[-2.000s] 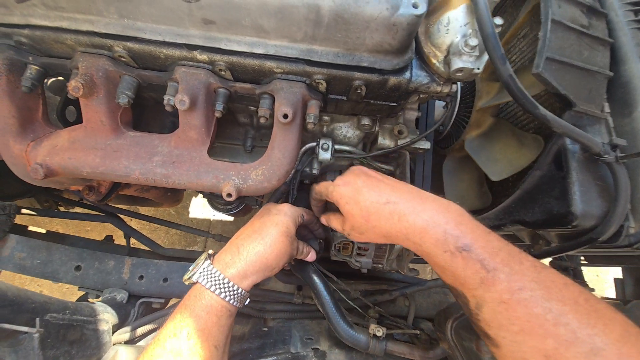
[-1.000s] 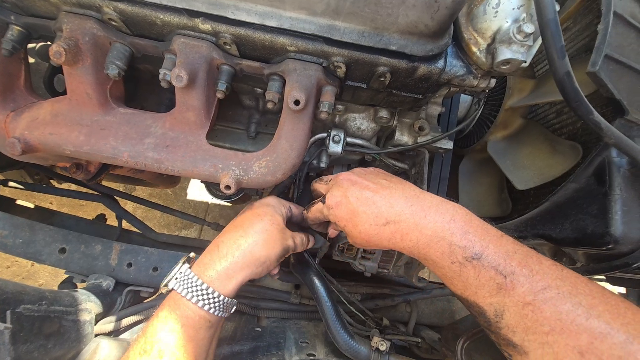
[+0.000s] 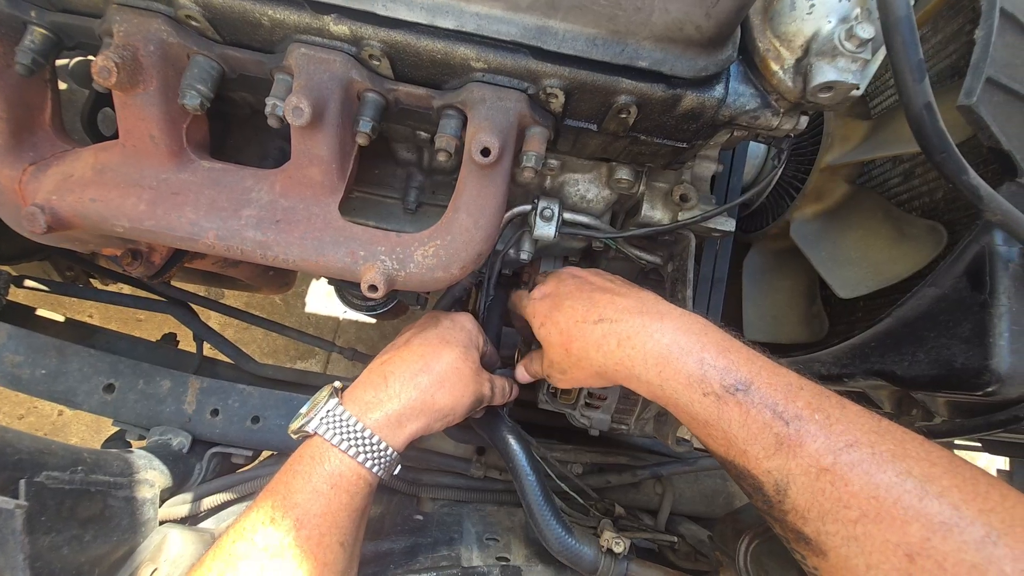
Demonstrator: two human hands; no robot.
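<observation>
My left hand (image 3: 440,372), with a steel watch (image 3: 340,424) on its wrist, is closed round the upper end of a black rubber hose (image 3: 524,472). The hose curves down to a metal hose clamp (image 3: 614,541). Close beside it, my right hand (image 3: 588,324) has its fingers bent in among dark hoses and wires; what its fingertips touch is hidden. Just below the right hand shows part of an alternator (image 3: 596,406). A small metal bracket (image 3: 547,219) with pipes and a black cable (image 3: 680,227) sits above my hands.
A rusty exhaust manifold (image 3: 256,216) spans the upper left. At the right are the fan blades (image 3: 868,240), a black fan shroud (image 3: 904,320) and a thick black hose (image 3: 920,104). A dark frame rail (image 3: 160,384) runs along the lower left.
The right hand's fingers have shifted slightly and its thumb now shows near my left thumb. Both hands stay at the upper end of the hose.
</observation>
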